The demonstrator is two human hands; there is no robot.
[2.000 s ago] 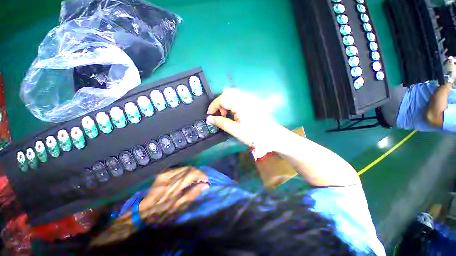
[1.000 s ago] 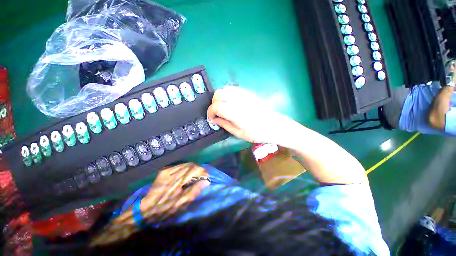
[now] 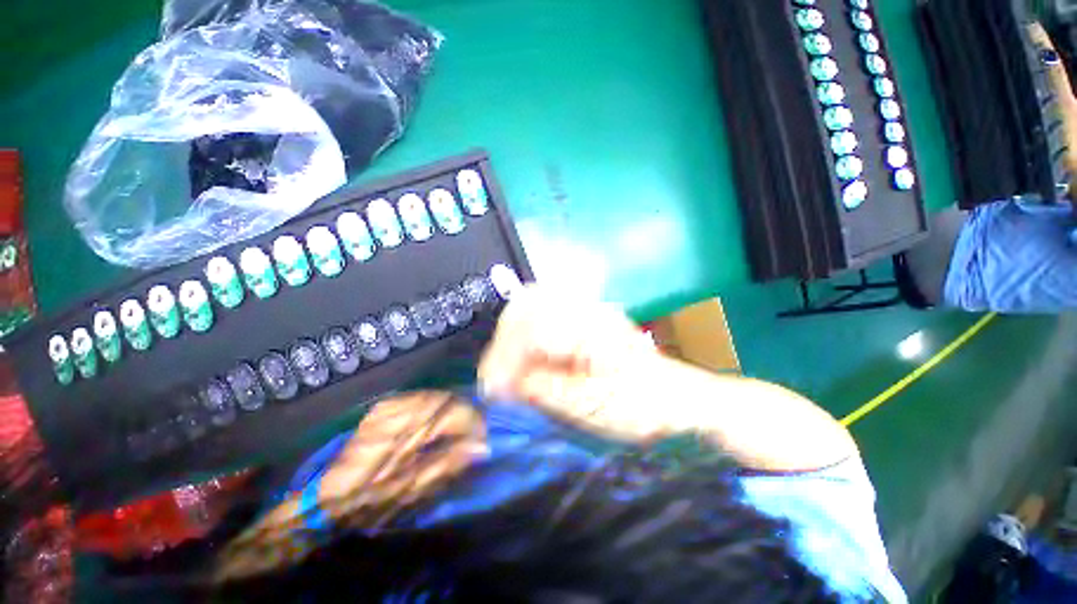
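The black foam tray (image 3: 366,281) lies slanted in front of me. Its far row holds green circuit boards with white round tops (image 3: 324,250). Its near row shows dark glossy oval housings (image 3: 307,359), with one white-topped circuit board (image 3: 506,281) at the right end. My right hand (image 3: 567,360) is blurred, just below that end, near my left hand; whether it holds anything is hidden. My left hand (image 3: 408,454), with a blue band at the wrist, is curled at the tray's near edge, blurred and partly covered by dark hair; its contents cannot be made out.
A clear plastic bag (image 3: 213,177) with dark parts stands behind the tray. Red bubble wrap (image 3: 154,519) lies at left. Stacked foam trays (image 3: 880,230), the top one filled, stand at right. A cardboard box (image 3: 705,336) is beyond my right forearm. Another person's blue sleeve (image 3: 1016,254) shows far right.
My right hand has moved from the near row's right end down and left towards my left hand, uncovering the white-topped board there. My left hand stays near the same place.
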